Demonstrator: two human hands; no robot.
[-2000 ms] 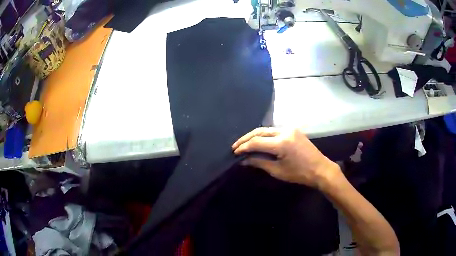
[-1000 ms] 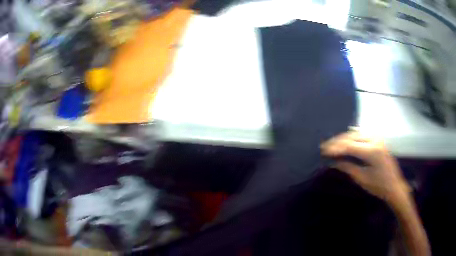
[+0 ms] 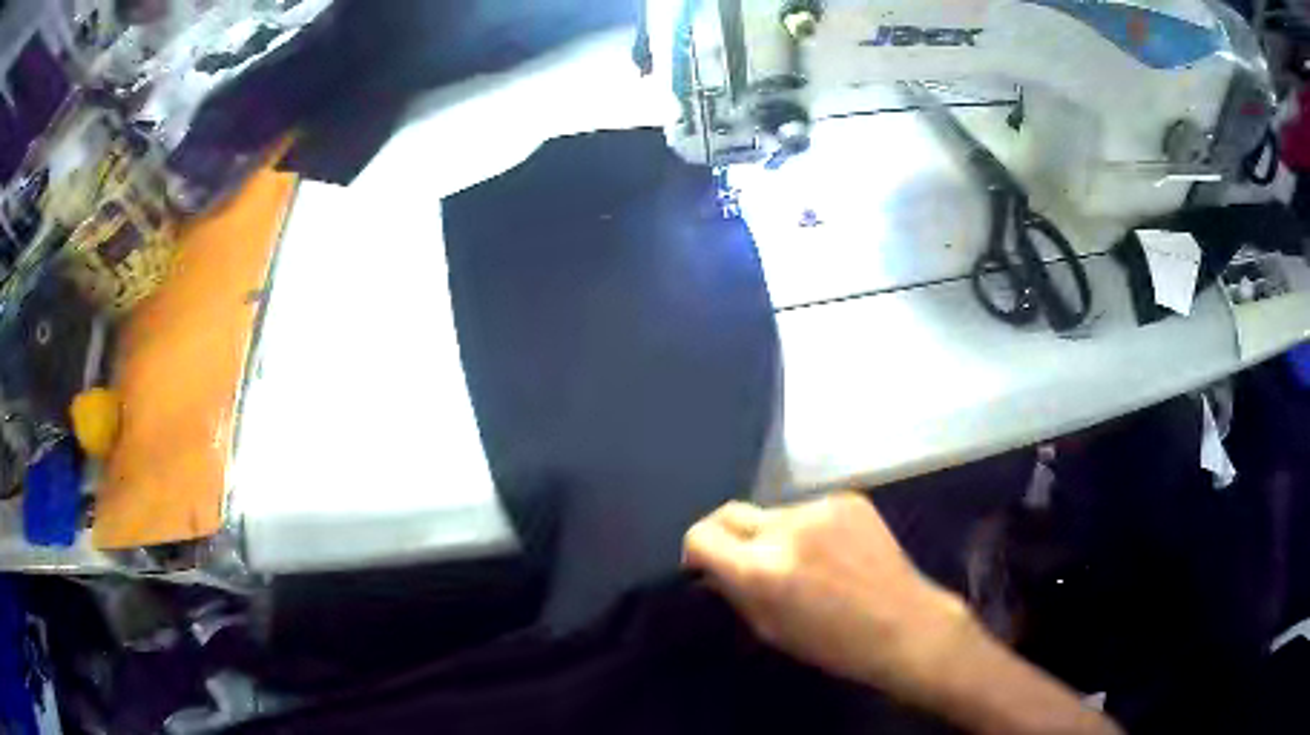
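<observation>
A long black cut panel [image 3: 611, 330] lies on the white table [image 3: 359, 345], its right edge by the lit presser foot [image 3: 726, 194] of the sewing machine [image 3: 920, 43]. Its lower part hangs over the table's front edge and merges with dark cloth below. My right hand [image 3: 805, 574] is closed on the panel's right edge just in front of the table edge. My left hand is not in view.
Black-handled shears [image 3: 1027, 266] lie right of the needle. A dark scrap with a white piece [image 3: 1171, 270] lies by the bobbin tray [image 3: 1264, 287]. An orange board [image 3: 194, 359] is at the left. Dark cloth [image 3: 374, 72] lies at the back left.
The view swung left and came back, with more of the machine now showing. My right hand still holds the panel edge, its fingers now more closed.
</observation>
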